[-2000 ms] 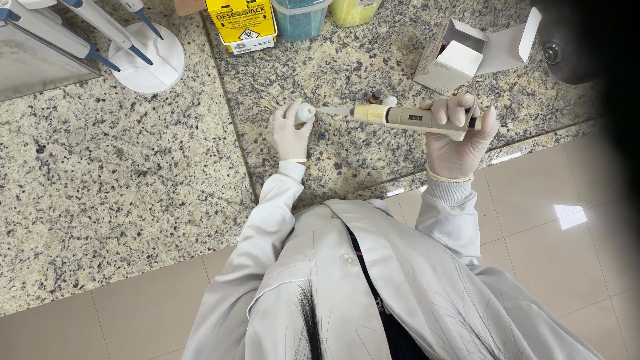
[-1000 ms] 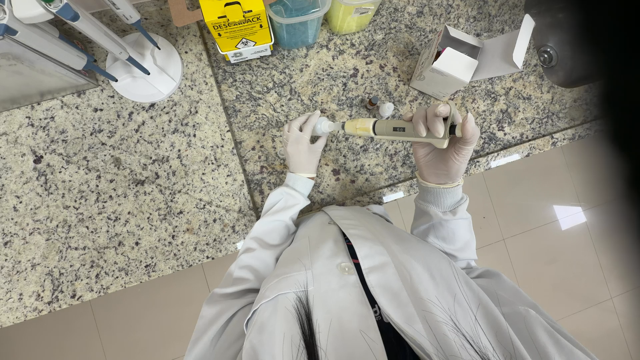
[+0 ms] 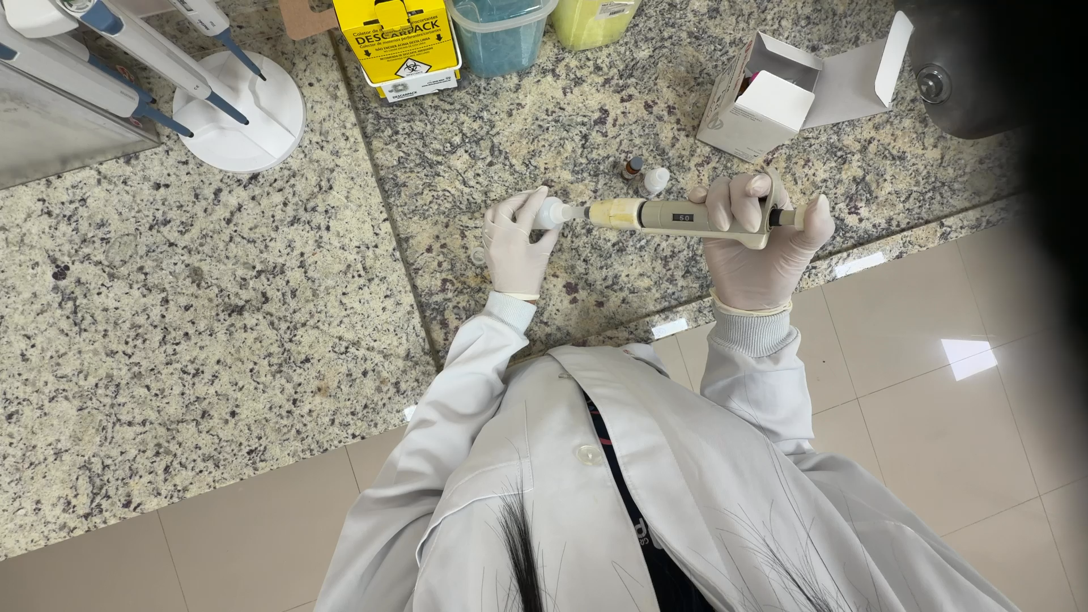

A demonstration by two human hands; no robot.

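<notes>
Both hands wear pale latex gloves. My left hand [image 3: 517, 242] holds a small white plastic bottle [image 3: 551, 213] between thumb and fingers, its mouth turned to the right. My right hand [image 3: 756, 242] is closed around a beige micropipette [image 3: 690, 218], lying nearly level, with the thumb at its plunger end. The pipette's tip end meets the bottle's mouth; how far the tip reaches inside is hidden. Just beyond the pipette, a small amber vial with a dark cap [image 3: 632, 167] and a small white cap or bottle [image 3: 656, 179] are on the granite counter.
A white stand [image 3: 242, 127] with several pipettes is at the upper left. A yellow sharps box [image 3: 399, 38], a tub with blue contents [image 3: 501, 38] and a yellow-green container [image 3: 592, 21] line the back. An open white carton [image 3: 752, 110] lies near a metal sink [image 3: 969, 93] on the right.
Two seconds ago more of the pale tip showed between bottle and pipette. The pipette and bottle have since come closer together, and the tip is now mostly out of sight.
</notes>
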